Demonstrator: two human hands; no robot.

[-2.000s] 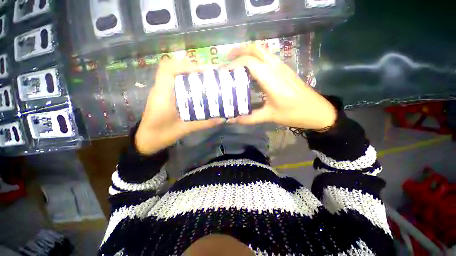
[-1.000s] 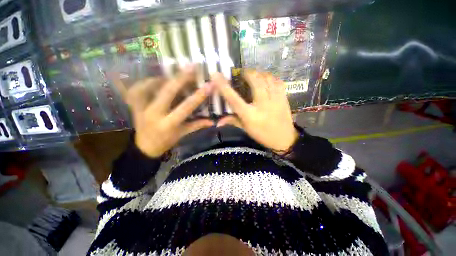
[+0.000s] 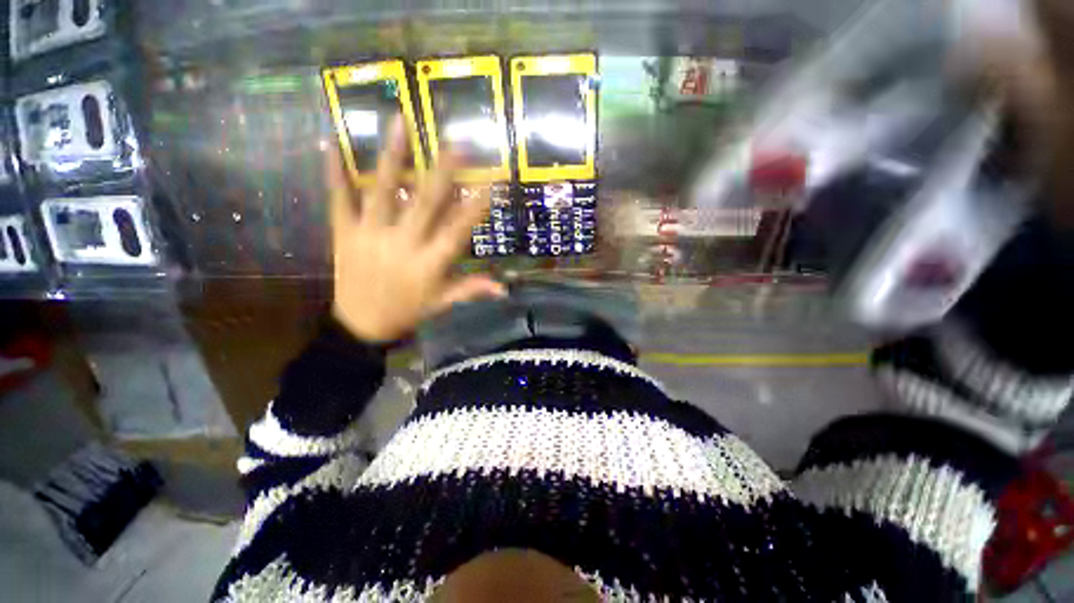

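Three keypad phones lie face up side by side on the plastic-covered mat: a left one, a middle one and a right one, with yellow frames and dark glossy screens. My left hand, fingers spread, is over the lower parts of the left and middle phones and hides their keys partly. My right hand is blurred and cut off by the right edge. It holds blurred white handsets with reddish ovals, raised close to the camera; their number is unclear.
A clear tray at the left holds handsets with white backs. Another tray edge crosses the top. Below are a yellow floor line and red items at lower right. The raised handsets hide much of the right side.
The row of handsets on edge is no longer together: three lie flat, face up. My right hand has moved up and right with blurred handsets. My left hand has moved slightly right.
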